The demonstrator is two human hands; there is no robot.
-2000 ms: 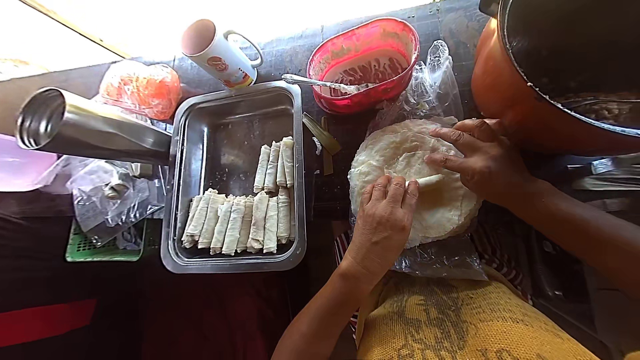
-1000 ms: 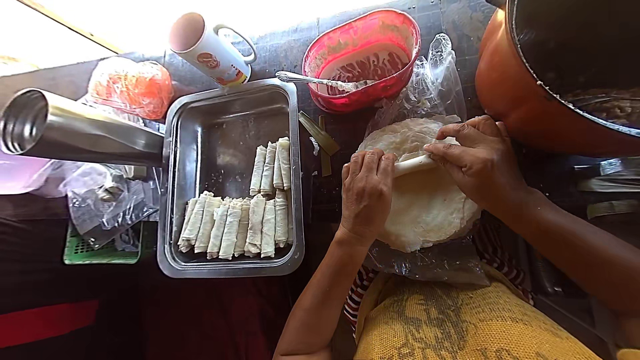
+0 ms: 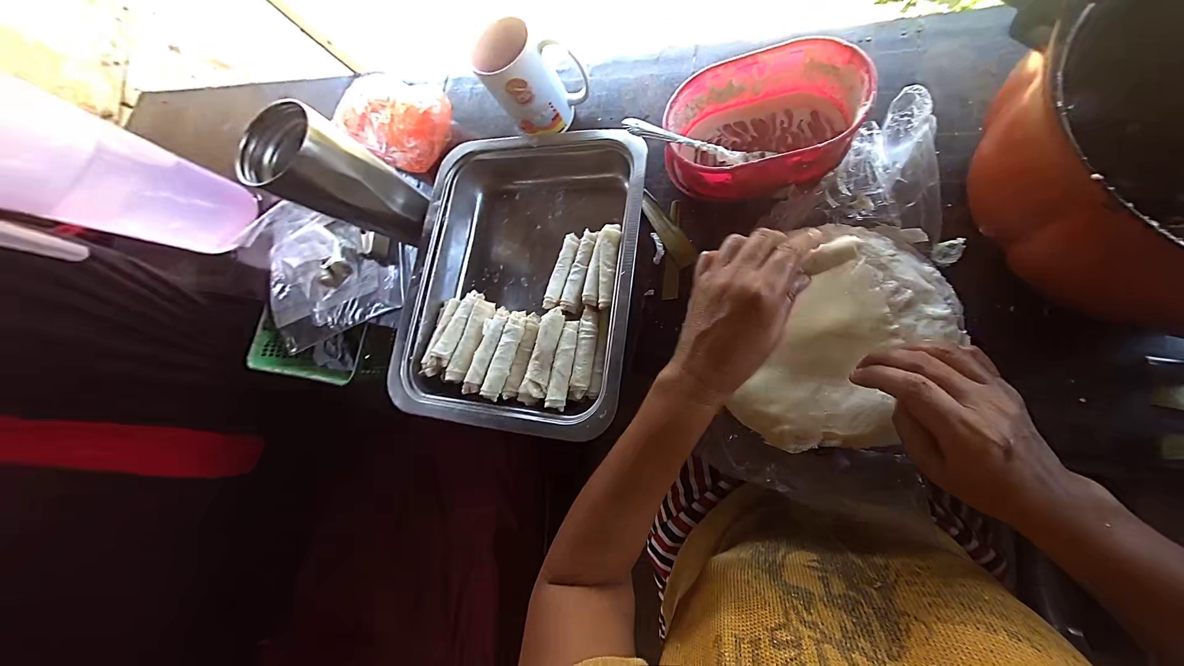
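My left hand (image 3: pixel 745 301) holds one end of a rolled wrapper (image 3: pixel 832 254) at the upper part of a stack of thin round wrappers (image 3: pixel 814 370). The roll's other end points to the right, above the stack. My right hand (image 3: pixel 953 412) hovers or rests over the stack's right side, its fingers bent and apart, with nothing seen in it. Left of my hands, a rectangular metal tray (image 3: pixel 400 370) holds several finished rolls (image 3: pixel 504 351) in a lower row and a shorter upper group. A red plastic bowl (image 3: pixel 689 176) with pale paste and a spoon (image 3: pixel 680 139) stands beyond.
A large orange pot (image 3: pixel 1027 203) stands at the right. Behind and left of the tray are a white mug (image 3: pixel 527 83), a steel tumbler (image 3: pixel 338 171), an orange-filled plastic bag (image 3: pixel 398 120) and a green basket (image 3: pixel 296 361). Clear plastic (image 3: pixel 902 157) lies beside the bowl.
My right hand has let go of the roll and moved down toward the stack's right side. My left hand now has the roll alone. The view has shifted to the left.
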